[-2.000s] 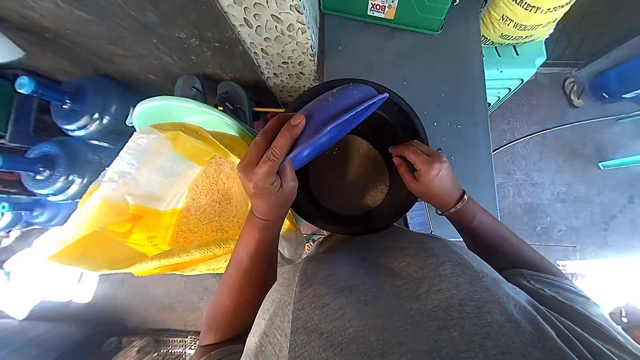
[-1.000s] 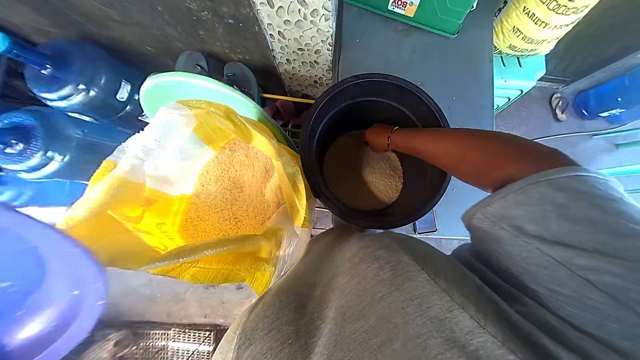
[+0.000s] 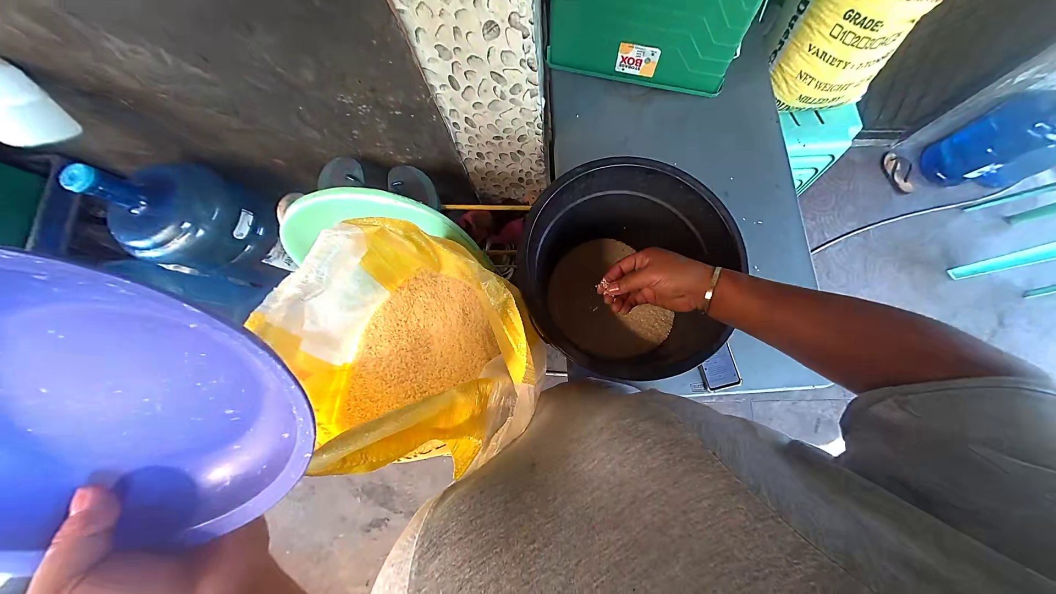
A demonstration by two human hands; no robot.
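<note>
A purple plastic basin [image 3: 157, 371] with a few grains stuck inside is gripped at its lower rim by my left hand [image 3: 157, 544], at the lower left. My right hand [image 3: 656, 282] is over a black plastic bucket [image 3: 639, 177], fingertips pinched together on some whitish grains [image 3: 606, 287]. Pale rice grains [image 3: 652, 326] cover the bucket's bottom, partly in shadow. Left of the bucket, an open yellow and white sack [image 3: 330, 330] holds yellowish-brown grain [image 3: 425, 338]. The sack leans by a mint-green round plastic lid or basin [image 3: 318, 216].
The bucket stands on a grey table [image 3: 763, 247] with a phone [image 3: 721, 368] at its near edge. Behind it are a green storage box [image 3: 652, 41] and a printed yellow sack [image 3: 841, 54]. Blue water jugs [image 3: 186, 214] lie at left; slippers [image 3: 412, 183] are by the wall.
The purple basin has moved from above the bucket to the lower left, in my left hand. Since one second ago, my right hand has risen from the rice in the bucket.
</note>
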